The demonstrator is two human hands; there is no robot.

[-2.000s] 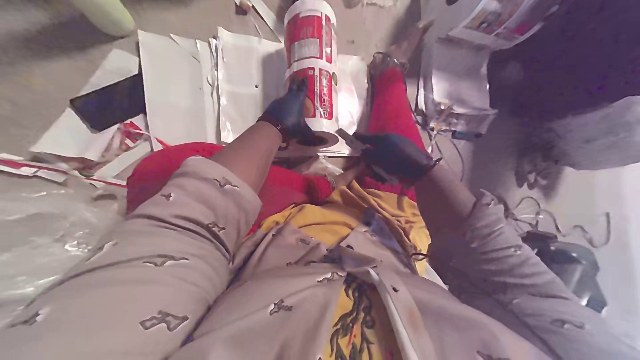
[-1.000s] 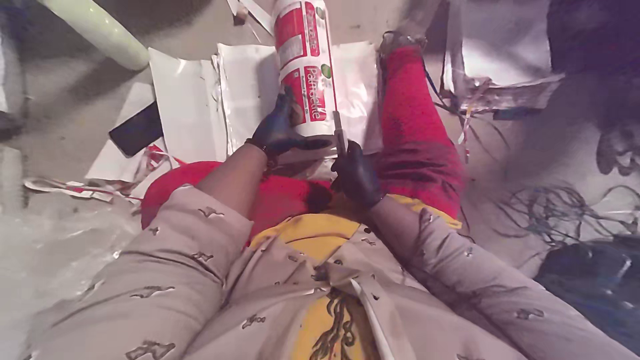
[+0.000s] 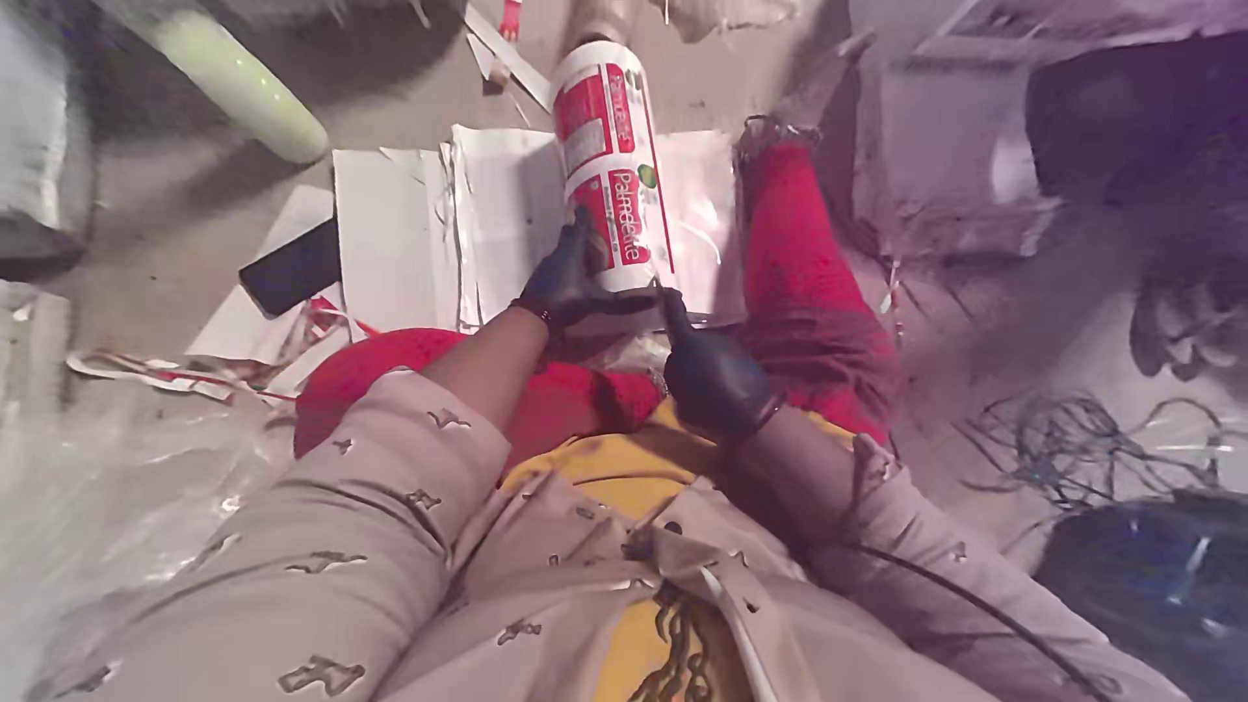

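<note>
A roll of printed red-and-white film (image 3: pixel 606 161) lies lengthwise in front of me, its near end between my hands. My left hand (image 3: pixel 575 278), in a dark glove, cups the roll's near left side, with the thumb along the lower edge. My right hand (image 3: pixel 717 375), also gloved, is at the near right corner of the roll with its index finger stretched to the edge. Whether a tool is in the right hand cannot be told. Under the roll are flat white sheets (image 3: pixel 507 210).
A dark phone-like slab (image 3: pixel 292 268) rests on scraps at left. Beyond it lies a pale green cylinder (image 3: pixel 239 88). Tangled cord (image 3: pixel 1082 448) and a dark plastic-like bundle (image 3: pixel 1150 585) are at right. Clear plastic (image 3: pixel 195 487) spreads at lower left.
A thin blade-like tool that stood up from my right hand in the earlier frames no longer shows clearly. My left hand remains on the roll.
</note>
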